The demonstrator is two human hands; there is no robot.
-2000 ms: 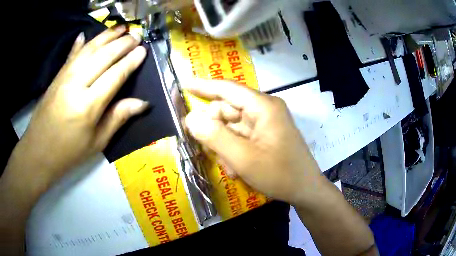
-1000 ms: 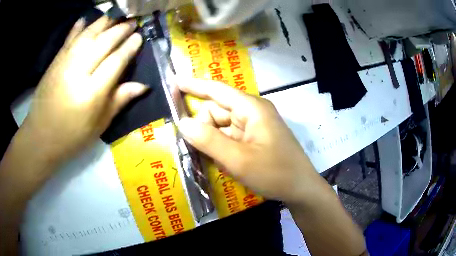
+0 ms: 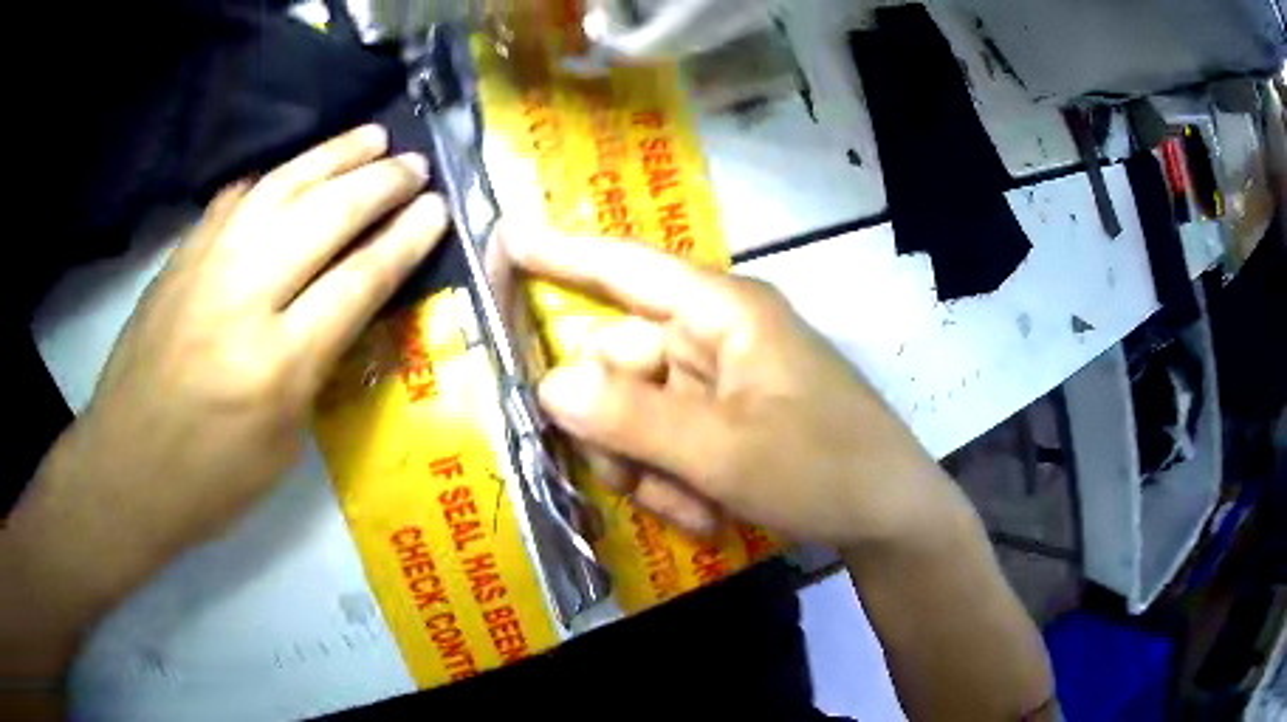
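The black fabric piece [image 3: 407,137] lies at the upper left, its lower part showing between my left fingers and the guide. My left hand [image 3: 268,289] rests palm down with fingertips on the fabric beside the guide, gripping nothing. The shiny metal guide [image 3: 477,268] runs down the middle between bands of yellow tape [image 3: 445,515]. My right hand [image 3: 706,381] is at the guide's right side, index and thumb tips touching or close to it; whether they hold a strip is hidden. The presser foot area [image 3: 440,78] is blurred at the guide's upper end.
The white machine head [image 3: 685,26] is at the top. A spare black piece [image 3: 943,169] lies to the right. A white side tray [image 3: 1112,494] with dark scraps is at the far right, above a blue object [image 3: 1108,663]. Small red and orange items [image 3: 1174,167] lie at the right.
The black fabric has moved up toward the machine head, uncovering more yellow tape. My left hand has shifted down and right, its thumb no longer visible. My right hand stays near the same place.
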